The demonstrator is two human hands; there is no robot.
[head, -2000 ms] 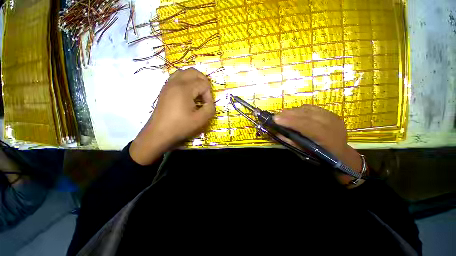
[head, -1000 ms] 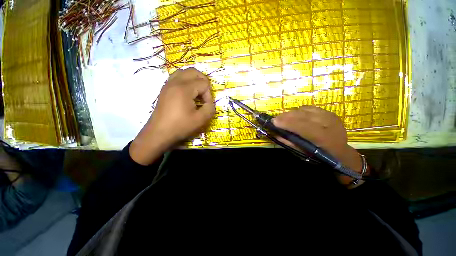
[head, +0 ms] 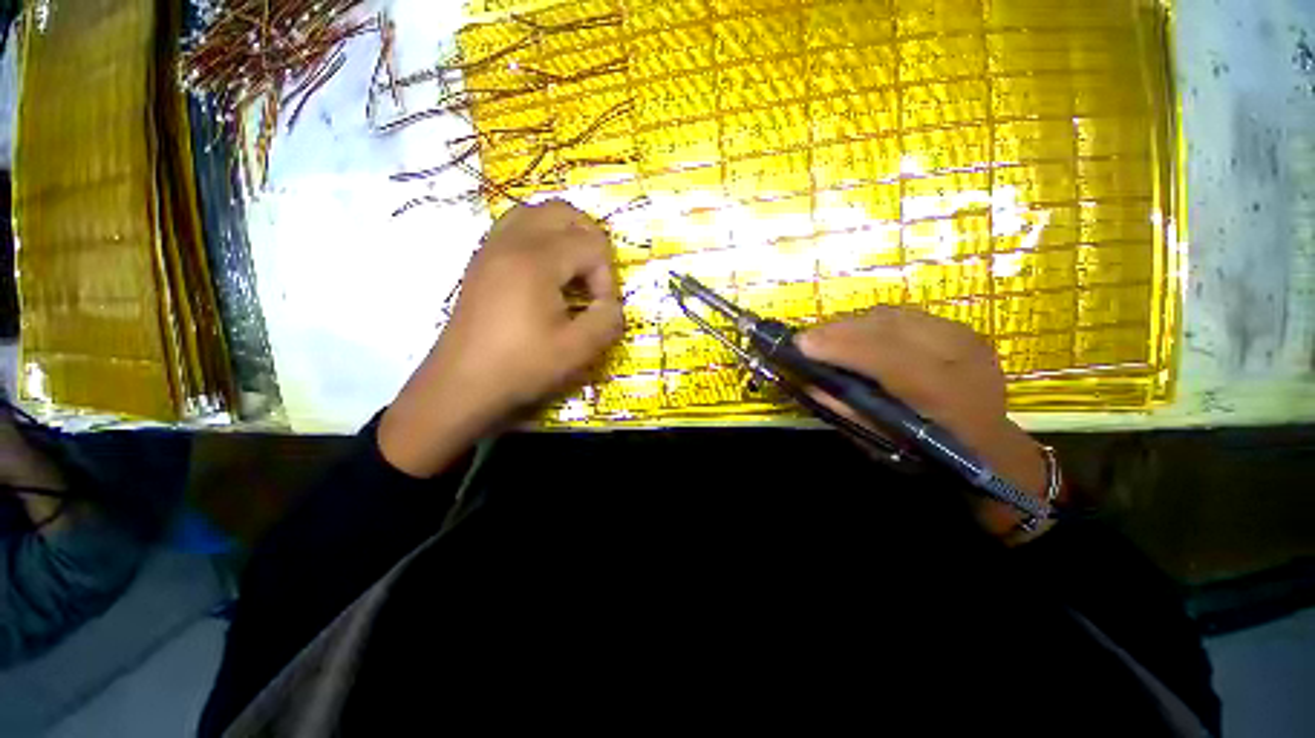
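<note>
My right hand (head: 923,378) is closed around the black soldering iron (head: 868,399). Its metal tip, with a thin tube beside it, points up and left close over the yellow film sheet (head: 865,130). My left hand (head: 531,310) rests at the sheet's left part, thumb and fingers pinched together just left of the tip. A short lead wire (head: 623,294) seems to be between its fingertips, mostly hidden by the fingers and glare. Several red-brown lead wires (head: 505,137) lie over the sheet's left edge beyond my left hand.
A heap of copper-brown wires (head: 267,51) lies on the white bench top (head: 332,260) at the upper left. A duller yellow sheet stack (head: 87,216) stands far left. Part of another person (head: 65,562) shows at the lower left. The bench's front edge runs below my hands.
The iron's tip has shifted slightly up and right, a little away from my left fingertips. My left hand keeps its pinch. The whole view has shifted slightly.
</note>
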